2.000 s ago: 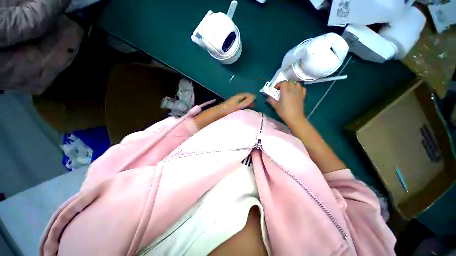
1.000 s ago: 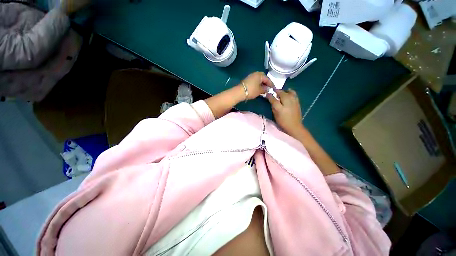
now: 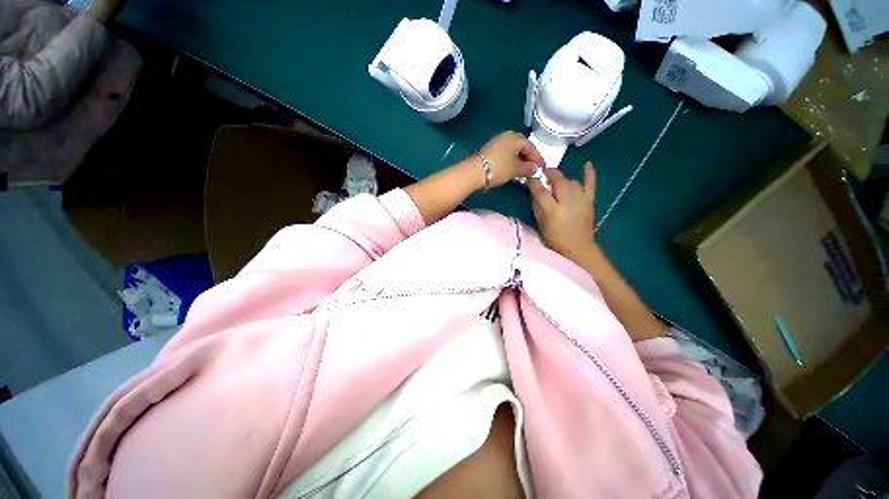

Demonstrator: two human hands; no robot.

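A white security camera [image 3: 577,86] lies on the dark green bench mat, its round head away from me, with an antenna on each side. Its bracket end [image 3: 547,149] points at me. My left hand [image 3: 509,159] and my right hand [image 3: 565,207] meet at that end, fingertips around a small white part [image 3: 541,176]. The fingers mostly hide this part, and whether it is joined to the bracket cannot be told. A second white camera [image 3: 425,70] stands to the left, its black lens facing right.
More white cameras with labelled brackets [image 3: 709,74] lie at the upper right on a cardboard sheet [image 3: 846,117]. A shallow carton [image 3: 770,263] at the right holds a teal stick [image 3: 789,340]. A blue bin [image 3: 168,289] is at the left. Another person's sleeve [image 3: 49,73] shows upper left.
My left hand has come up from the bench edge to the bracket end. The camera has turned from slanting to nearly upright in view, antennas now on both sides. A right finger has lifted.
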